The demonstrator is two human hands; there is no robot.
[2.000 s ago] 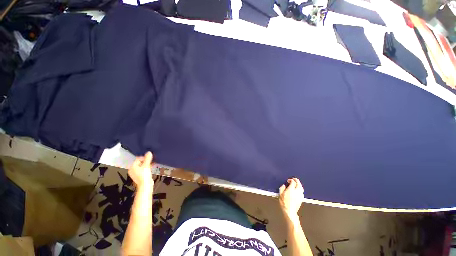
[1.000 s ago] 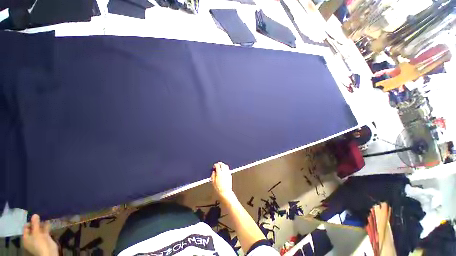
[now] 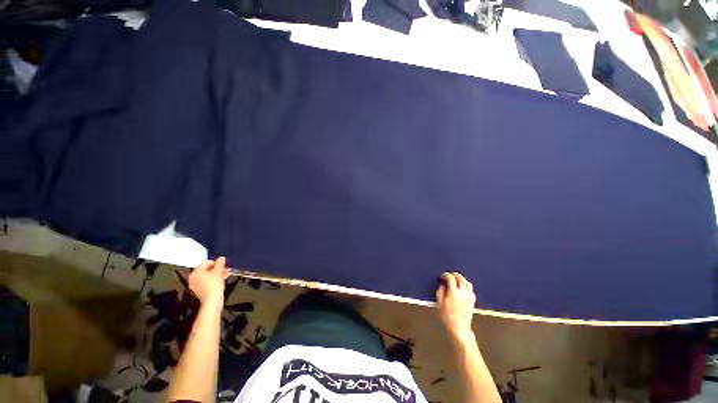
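A wide navy fabric lay (image 3: 472, 189) covers most of the long table. Its left part lies in loose folds. My left hand (image 3: 209, 281) is at the near table edge, with its fingers pinched on the cloth's near edge beside a bit of bare white surface (image 3: 175, 247). My right hand (image 3: 457, 299) is farther right on the same edge, its fingers curled over the cloth's border. Its fingertips are partly hidden, but it appears to grip the edge.
Small dark cut panels (image 3: 551, 63) lie on the white far side of the table. Orange and red card patterns (image 3: 675, 67) lie at the far right. Dark offcuts (image 3: 240, 315) litter the floor below the near edge. A brown box-like shape (image 3: 71, 307) stands at lower left.
The view swung right, then back left. Since the earliest frame, the cloth's near edge by my left hand lies straighter along the table edge. Both hands remain at that edge.
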